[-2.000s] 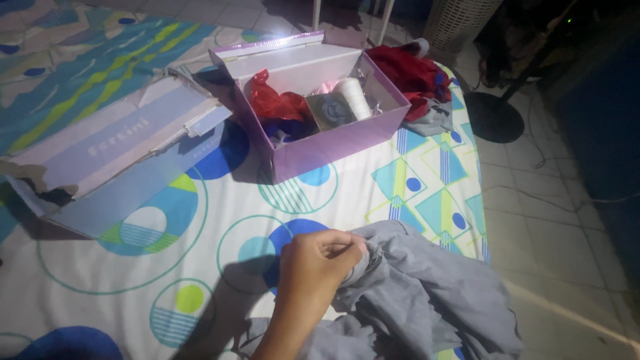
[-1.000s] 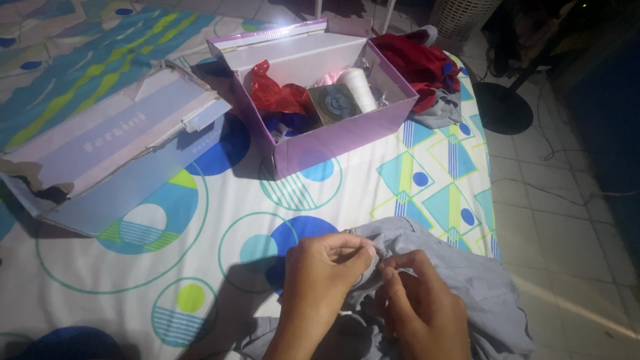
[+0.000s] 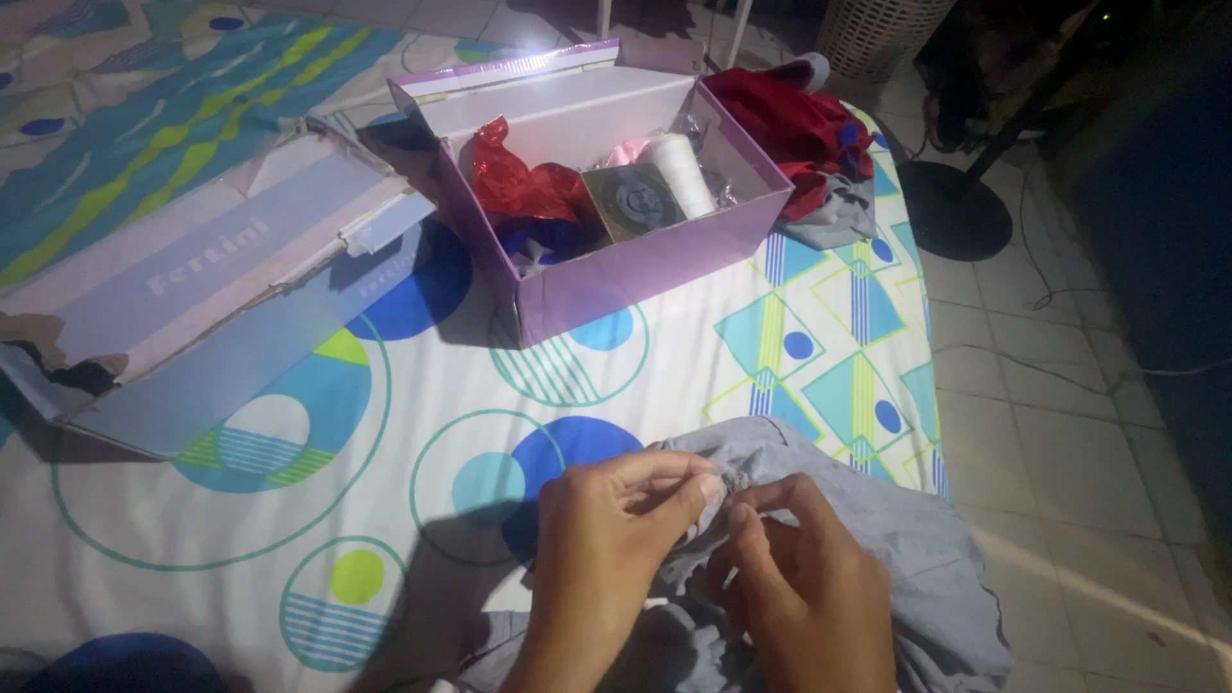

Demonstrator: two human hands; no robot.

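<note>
Grey fabric (image 3: pixel 857 520) lies bunched at the bottom of the view, on the near part of the patterned bedsheet. My left hand (image 3: pixel 616 539) pinches a gathered fold of it between thumb and fingertips. Close to its right, my right hand (image 3: pixel 808 568) has thumb and forefinger drawn together at the same fold; whether a needle or thread is between them is too small to tell. Beyond the hands stands an open purple cardboard box (image 3: pixel 635 269). Inside it are a white thread cone (image 3: pixel 679 173), crinkled red wrapping (image 3: pixel 529 183) and a small dark box with a round emblem (image 3: pixel 635 200).
A torn blue-and-pink cardboard box (image 3: pixel 221 241) sits at the left on the bedsheet (image 3: pixel 423 385). Red and grey cloth (image 3: pixel 789 125) is heaped behind the purple box. Past the bed's right edge are a round black stand base (image 3: pixel 953 212), a cable and a woven basket (image 3: pixel 881 38).
My right hand, out of view two seconds ago, has come in beside my left hand at the grey fabric. My left hand keeps its pinch on the fold.
</note>
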